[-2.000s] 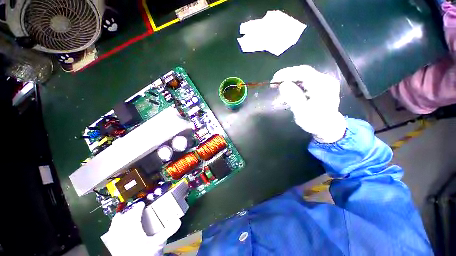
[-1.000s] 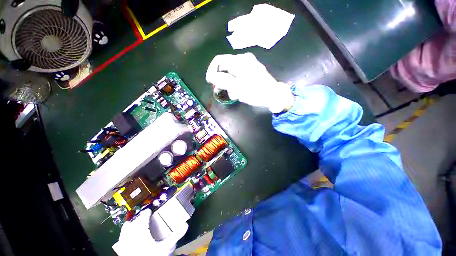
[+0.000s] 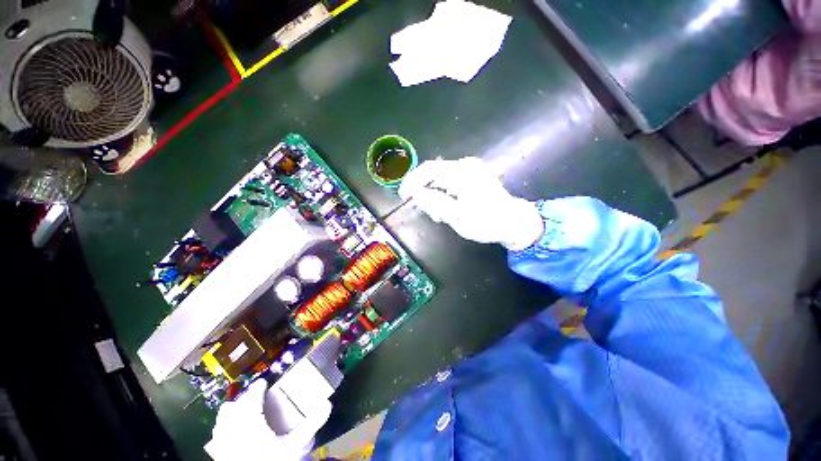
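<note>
The green power supply board (image 3: 414, 290) lies on the dark green bench, with a long silvery heat sink (image 3: 230, 293) across it and two orange-red chokes (image 3: 347, 288) at its right. My gloved left hand (image 3: 261, 419) grips the finned heat sink (image 3: 311, 378) at the board's lower edge. My gloved right hand (image 3: 464, 198) holds a thin brush (image 3: 396, 212), its tip at the board's upper right edge near small parts. The exact contact is too small to tell. The green cup (image 3: 392, 161) stands open beside the right hand, with dark amber contents.
A white sheet (image 3: 450, 43) lies beyond the cup. A desk fan (image 3: 81, 90) stands at the upper left. Red and yellow tape (image 3: 263, 61) marks the bench. At the upper right are another green surface (image 3: 662, 54) and a person's pink sleeve (image 3: 765, 99).
My right hand has moved left from beside the cup, over it, then down toward the board, bringing the brush to the board's edge. My left hand stays on the finned heat sink. The view has shifted slightly.
</note>
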